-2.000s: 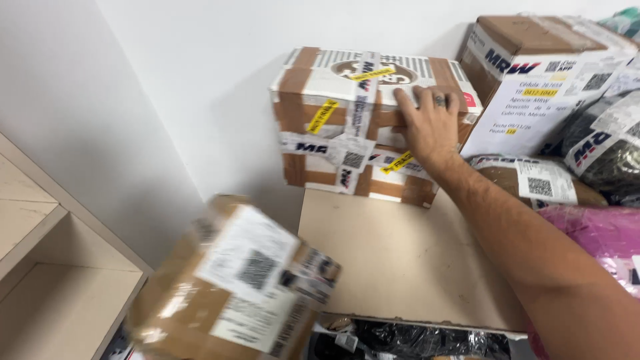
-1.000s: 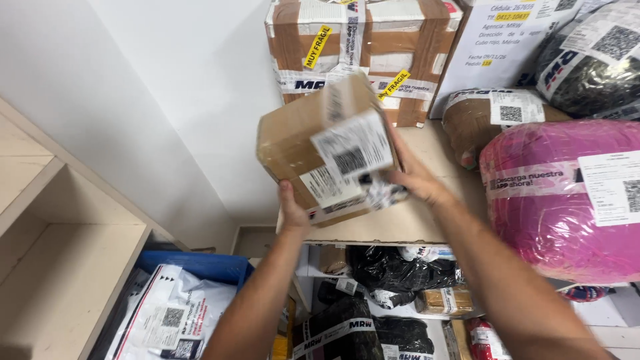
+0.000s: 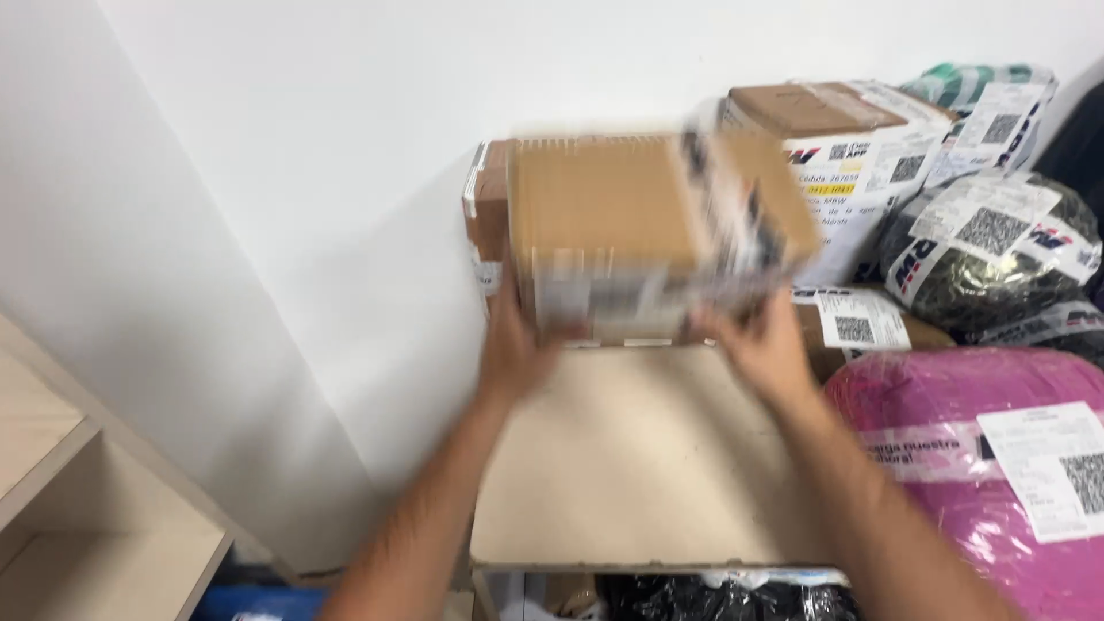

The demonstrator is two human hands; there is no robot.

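A brown cardboard box (image 3: pixel 604 198), blurred by motion, is held up between both hands in front of the taped white-and-brown box (image 3: pixel 490 203) by the wall. My left hand (image 3: pixel 522 345) grips its lower left corner. My right hand (image 3: pixel 746 336) grips the lower right edge, with the fingers beneath it. The held box hides most of the box behind it. Whether the held box touches that one cannot be told. Below the hands lies the bare wooden top of the shelf unit (image 3: pixel 647 466).
At right stand a tall labelled box (image 3: pixel 862 172), a dark wrapped parcel (image 3: pixel 992 241), a brown parcel (image 3: pixel 849 323) and a large pink wrapped bundle (image 3: pixel 992 483). Black plastic parcels (image 3: pixel 724 599) sit below the shelf top. Another shelf unit (image 3: pixel 121 517) and a blue bin (image 3: pixel 259 604) are lower left.
The brown box has moved from low at the left, up and across to the taped box. My right hand, earlier on the taped box, now holds the brown box together with my left.
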